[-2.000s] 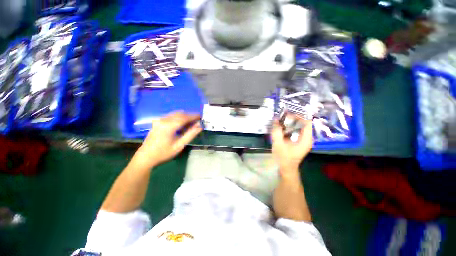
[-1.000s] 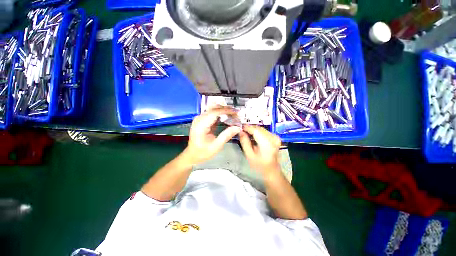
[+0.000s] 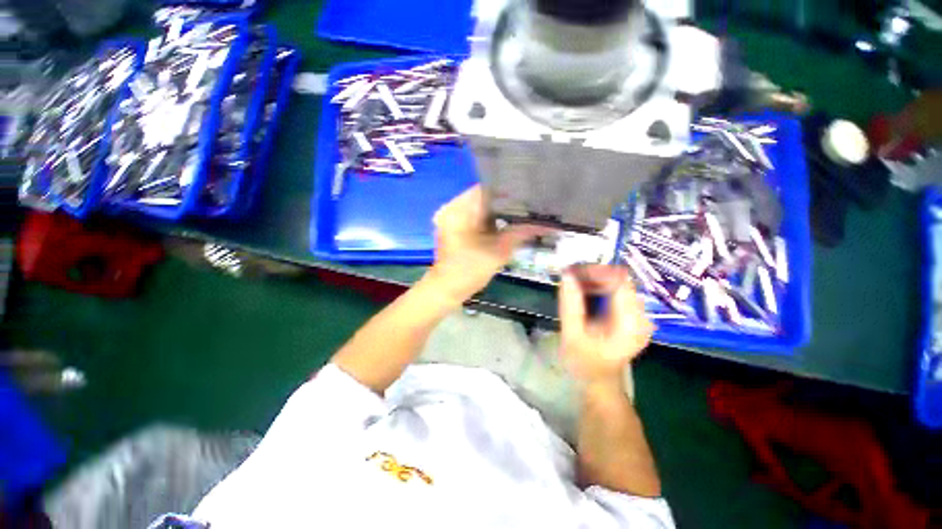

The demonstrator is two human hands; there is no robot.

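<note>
The grey press cylinder (image 3: 568,176) fills the upper centre, above the silver base plate (image 3: 537,267). My left hand (image 3: 473,245) is at the left side of the base plate, its fingers reaching under the press head; the fixture there is hidden. My right hand (image 3: 602,315) is in front of the base plate's right side, thumb and fingers curled with a gap between them. Both hands are blurred, and I cannot tell whether either holds a metal pin. The left blue tray (image 3: 387,212) holds silver pins mostly at its back. The right blue tray (image 3: 793,238) holds many pins.
Blue trays heaped with pins (image 3: 165,124) stand at the far left. Another blue tray (image 3: 933,310) is cut off at the right edge. A white round cap (image 3: 845,142) lies right of the right tray. Red openwork shapes (image 3: 816,444) are below the bench. A grey shape is at lower left.
The view has shifted, so the bench appears further right and tilted. My hands were together in front of the base plate; now they are apart, the left under the press head and the right beside it.
</note>
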